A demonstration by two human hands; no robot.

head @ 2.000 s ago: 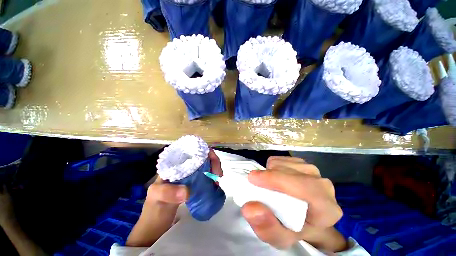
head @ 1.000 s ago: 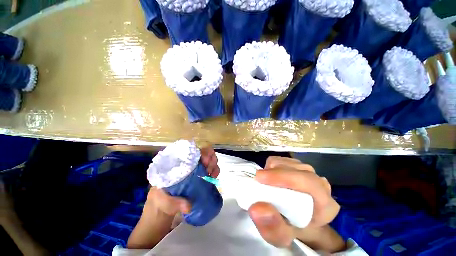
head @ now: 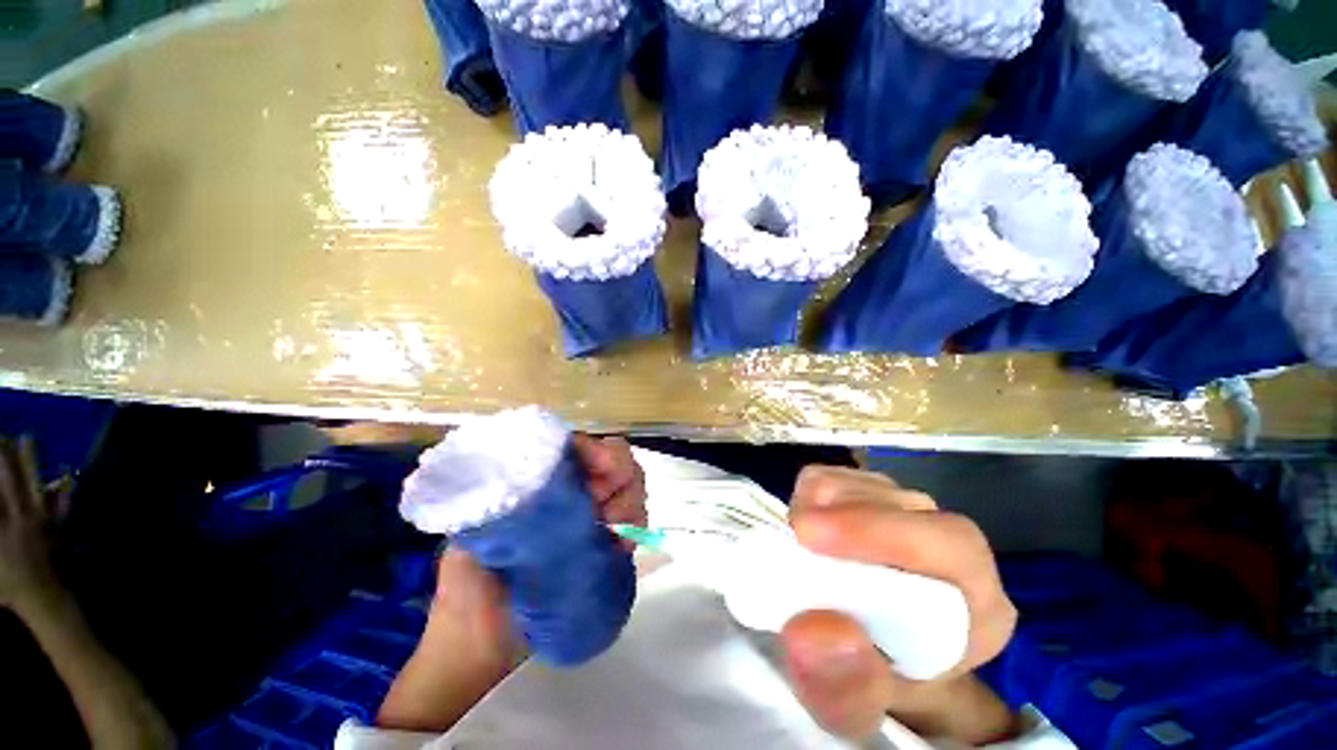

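A dark blue denim-look piece (head: 565,579) with a bumpy white cuff (head: 484,472) is held below the table's front edge, its cuff tilted up and to the left. My left hand (head: 477,604) is closed around it, with fingers also showing behind its right side. My right hand (head: 916,579) grips a white squeeze bottle (head: 843,598) lying across the palm. The bottle's thin teal needle (head: 639,536) points left, close to the piece's right side; whether it touches cannot be told. The lower ends of my left fingers are hidden or blurred.
Rows of similar pieces (head: 609,308) stand on the tan, shiny table (head: 249,235). More lie sideways at the left edge (head: 52,213). Pale pointed nozzles (head: 1315,188) show at the far right. Blue crates (head: 1173,674) are below. Another person's hand and arm (head: 59,630) are at the lower left.
The held piece has moved slightly left and turned, its cuff tipping further left. My right hand and the bottle have moved a little right, the needle slightly away. The other person's hand has come into view.
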